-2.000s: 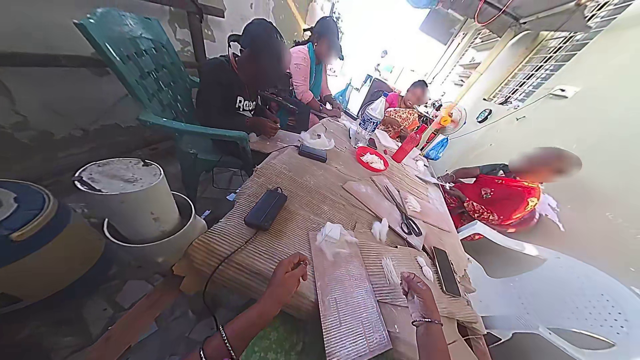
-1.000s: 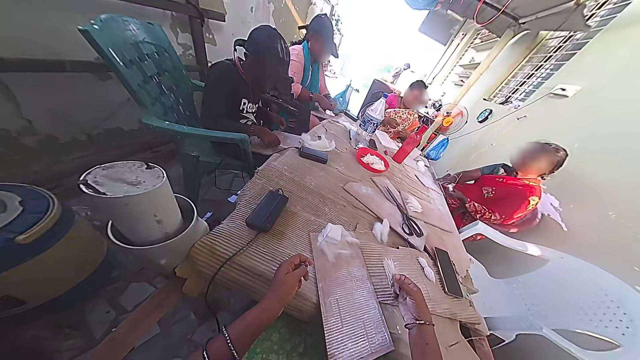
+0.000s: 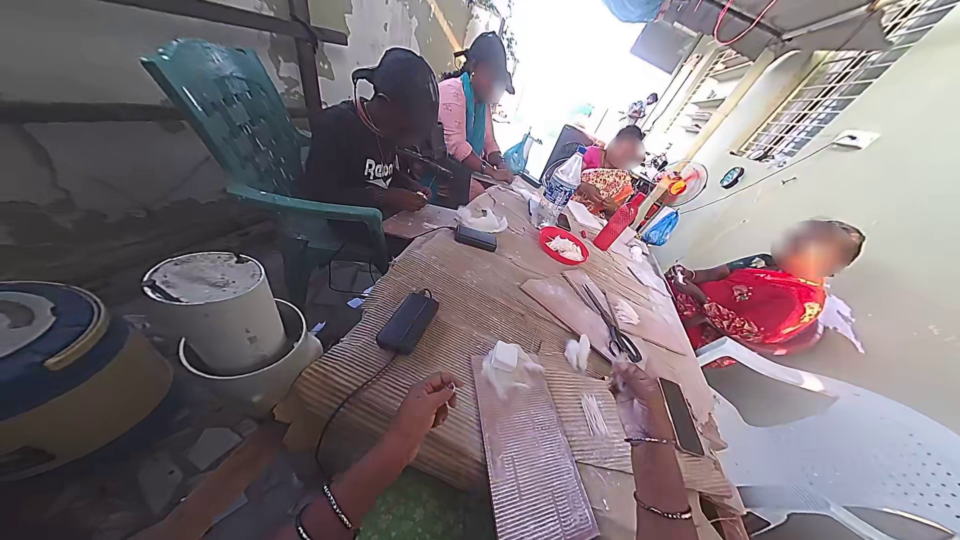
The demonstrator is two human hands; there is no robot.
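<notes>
My left hand (image 3: 429, 405) is over the corrugated cardboard, its thumb and index finger pinched on a tiny white bit, perhaps cotton. My right hand (image 3: 636, 386) is just below the handles of the black scissors (image 3: 621, 341); its fingers are bent, and whether it holds anything is unclear. Between my hands lies a narrow cardboard strip (image 3: 529, 450) with white cotton (image 3: 510, 366) and a small white block at its far end. Another white cotton tuft (image 3: 577, 352) lies left of the scissors. Thin white sticks or wicks (image 3: 592, 414) lie beside my right hand.
A black power adapter (image 3: 407, 322) with its cable is at left. A phone (image 3: 681, 417) lies right of my right wrist. Farther back are a red plate (image 3: 564, 246), a plastic bottle (image 3: 562, 187) and a red bottle (image 3: 619, 222). Several people sit around; white buckets (image 3: 247, 330) stand left.
My right hand has moved away from me, up to the scissors' handles; earlier it was lower, by the thin white pieces. My left hand stays in about the same place.
</notes>
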